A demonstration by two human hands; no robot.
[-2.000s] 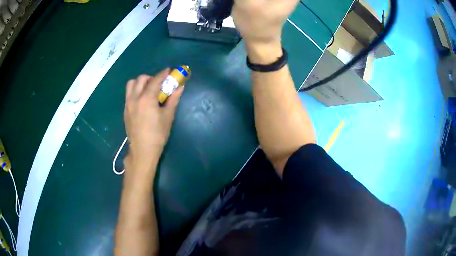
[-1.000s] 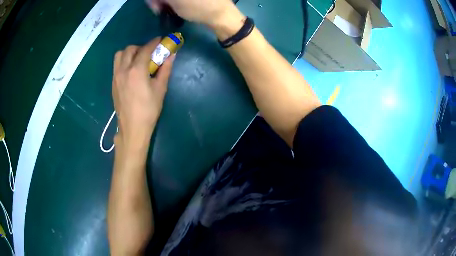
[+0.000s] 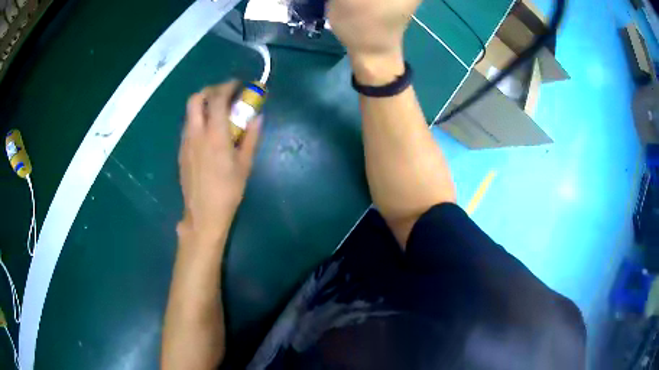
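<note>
My left hand (image 3: 217, 155) holds a yellow corded unit (image 3: 244, 114) above the dark green work surface. The unit has a white label and a blue band at its upper end, where a white cord (image 3: 266, 63) comes out and curves up. My right hand (image 3: 372, 29) is at the top edge, partly cut off, closed around a black electric screwdriver (image 3: 309, 9) that is mostly hidden. The screwdriver is at the dark metal front of the white-grey screw feeder (image 3: 269, 30). Its tip cannot be made out.
A curved white-grey rail (image 3: 97, 137) runs along the left. Beyond it lie another yellow unit (image 3: 18, 153) and more white cords. A thick black cable (image 3: 506, 72) crosses the upper right, over an open cardboard box (image 3: 498, 108) on the blue floor side.
My right hand has moved from near the unit to the feeder. The unit in my left hand is turned round, its cord now at the far end instead of by my wrist.
</note>
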